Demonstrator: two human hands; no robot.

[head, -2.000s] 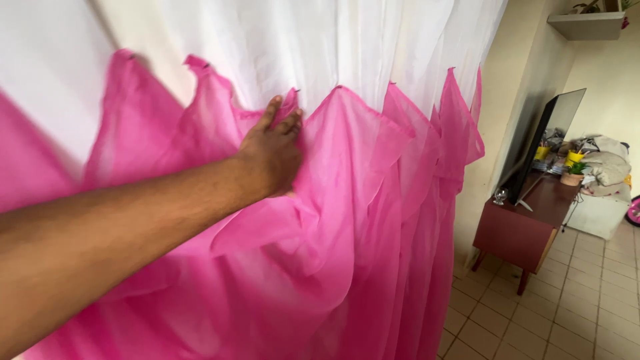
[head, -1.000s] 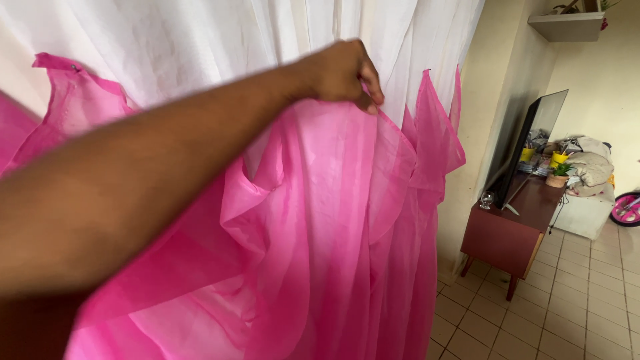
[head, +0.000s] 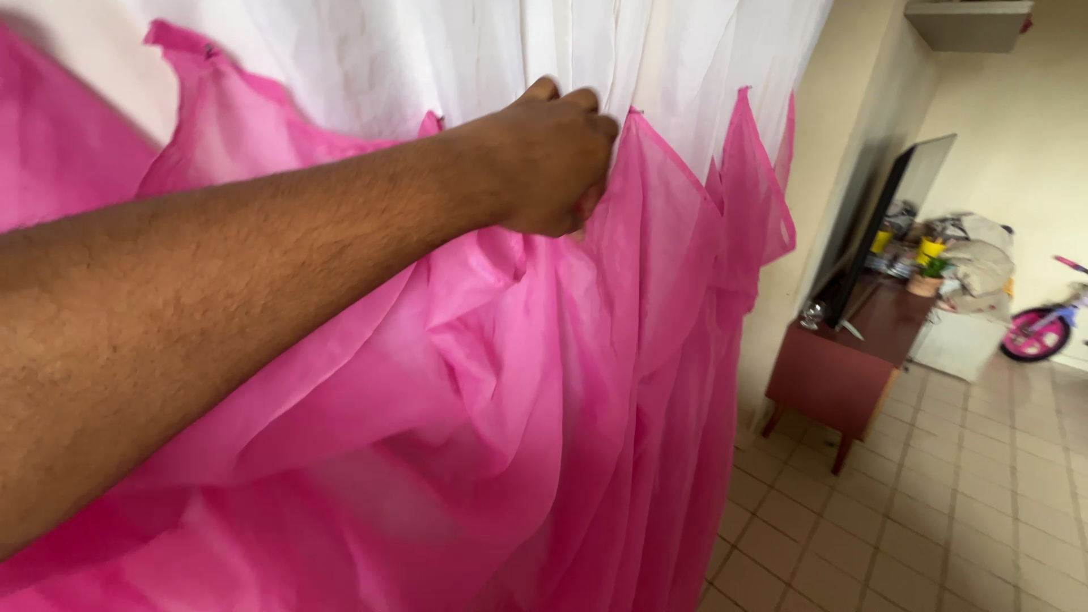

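Observation:
Sheer pink fabric hangs in folds over a white curtain, its upper edge rising to several points with small dark fasteners at some of them. My left hand, at the end of a forearm reaching in from the left, is curled against the pink fabric's upper edge. Folds gather just beneath the fist, and the curled fingers appear to grip the cloth, though the fingertips are mostly hidden. One fabric peak stands just right of the hand, another shows behind the wrist. My right hand is out of view.
Right of the curtain, a flat-screen television stands on a dark red cabinet with a potted plant. A wall shelf is above. Farther back are heaped cloths and a small bicycle's pink wheel.
One second ago my left hand pinched the pink fabric's edge with the wrist raised; now it is a lower fist. The fabric edge left of it has shifted, and its folds have changed.

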